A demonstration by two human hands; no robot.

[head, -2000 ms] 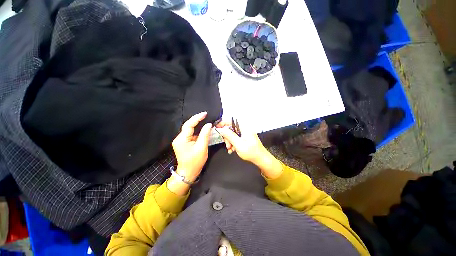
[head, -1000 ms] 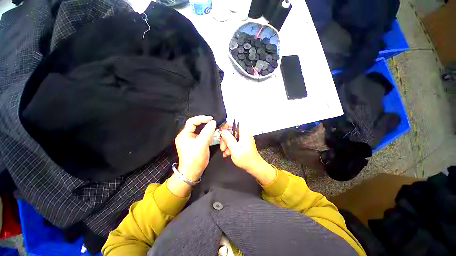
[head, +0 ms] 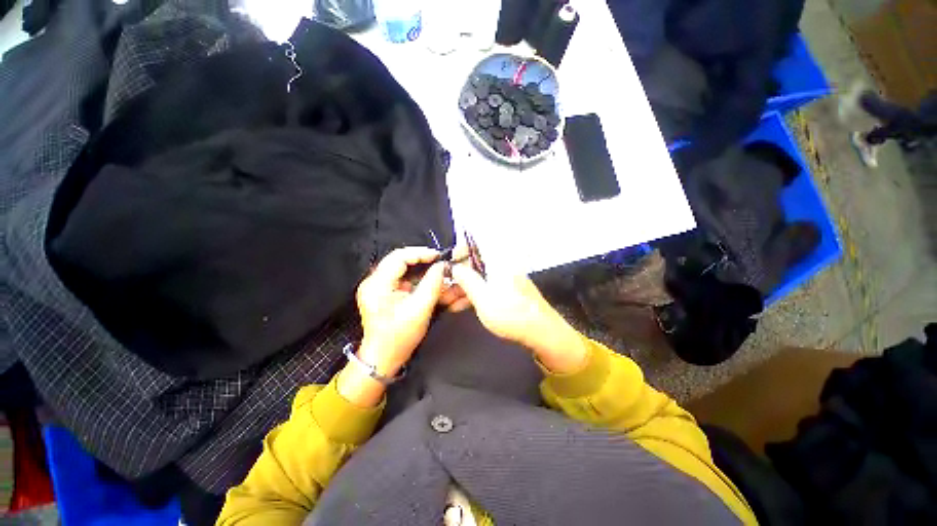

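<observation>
A large dark garment (head: pixel 236 236), plain black inside with a light check outside, is heaped on the table at the left. My left hand (head: pixel 394 308) pinches its dark edge at the table's front edge. My right hand (head: pixel 506 306) meets it there, fingertips close together. Dark thread snips (head: pixel 474 254) stick up out of my right hand. A thin needle glint (head: pixel 436 240) shows just above the left fingertips. The fingertips hide most of the pinched spot, and I cannot make out a button there.
On the white table (head: pixel 616 231) are a button bowl (head: pixel 511 108), a smartphone (head: pixel 592 157), dark thread cones (head: pixel 556 36) and a light blue cup or bottle (head: pixel 401 21). Blue crates (head: pixel 825 221) with dark garments stand right. A person's foot (head: pixel 866 150) shows at the far right.
The needle glint now shows above the left fingertips. The fingers of both hands have shifted slightly at the garment edge. A foot has appeared at the far right.
</observation>
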